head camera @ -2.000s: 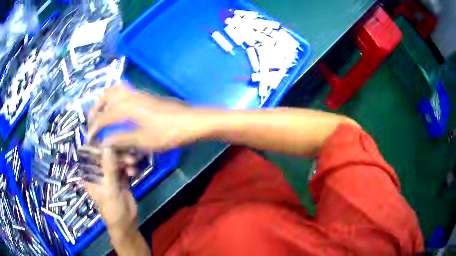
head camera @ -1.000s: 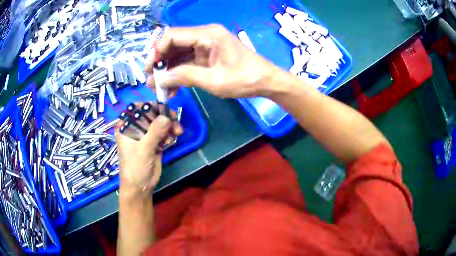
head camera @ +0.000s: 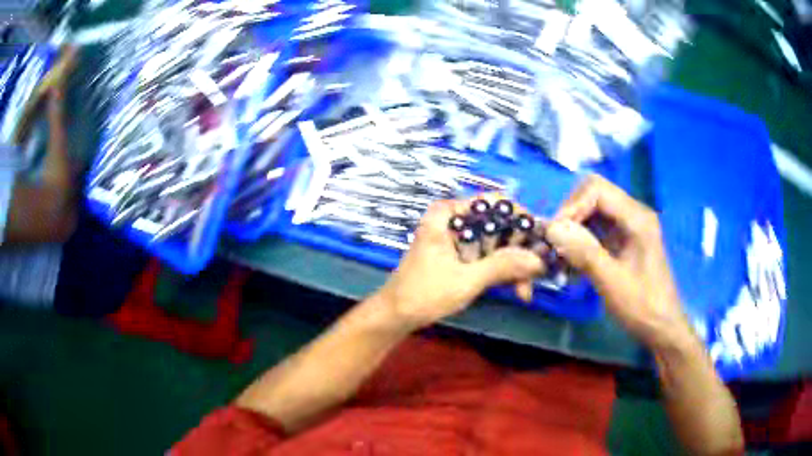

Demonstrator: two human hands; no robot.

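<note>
My left hand (head camera: pixel 445 267) is closed around a bunch of dark-ended tubes (head camera: pixel 489 226); several round black ends with pale centres face up. My right hand (head camera: pixel 619 254) is at the right side of the bunch, thumb and fingers bent together by its edge. Whether the right fingers grip a tube is hidden and blurred. Both hands are over the near edge of the blue middle tray (head camera: pixel 356 248), which holds a heap of silver tubes (head camera: pixel 374 183).
The blue right tray (head camera: pixel 712 169) holds white tubes (head camera: pixel 752 307) at its near right. Left trays (head camera: pixel 169 254) are full of tubes. A plastic bag (head camera: pixel 499 53) lies beyond the middle tray. Another person's arm (head camera: pixel 49 169) is at far left, with a red stool (head camera: pixel 191 316) below.
The view has swung left, bringing the left trays and another person's arm into sight. My right hand has come down from above to the side of the bunch. The white tube it held upright no longer shows.
</note>
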